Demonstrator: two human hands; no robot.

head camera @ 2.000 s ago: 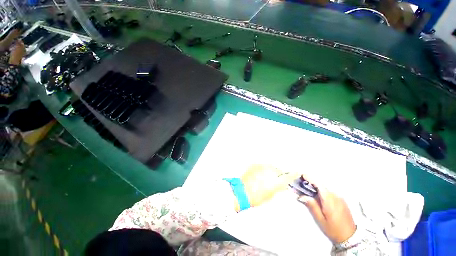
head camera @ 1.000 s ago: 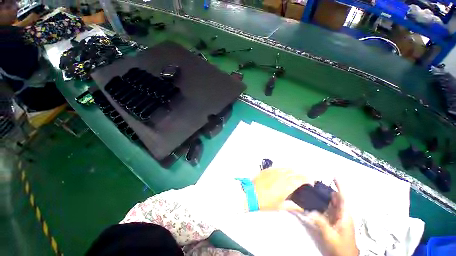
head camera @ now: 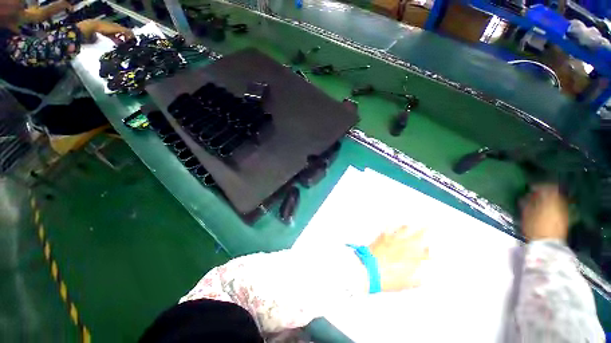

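My left hand [head camera: 402,258], with a blue wrist band [head camera: 370,268], lies flat on the white work sheet [head camera: 348,221]. Its fingers are a little apart and nothing shows in it. My right hand [head camera: 546,211] is stretched over the green conveyor belt [head camera: 435,137] at the right. It is blurred, and its fingertips lie against dark shapes on the belt; whether it holds anything cannot be told. A corded unit [head camera: 472,161] lies on the belt to its left.
A black foam pad [head camera: 301,114] at left carries rows of black housings [head camera: 218,120], with more along its edges. Dark corded parts [head camera: 144,60] lie on white paper beyond it. Another person's patterned sleeve [head camera: 43,48] is at far left. The belt's metal edge [head camera: 429,171] runs beside the sheet.
My right hand has moved from beside my left hand, where a dark object was held, out over the belt. My left hand now lies flat. The view has shifted right.
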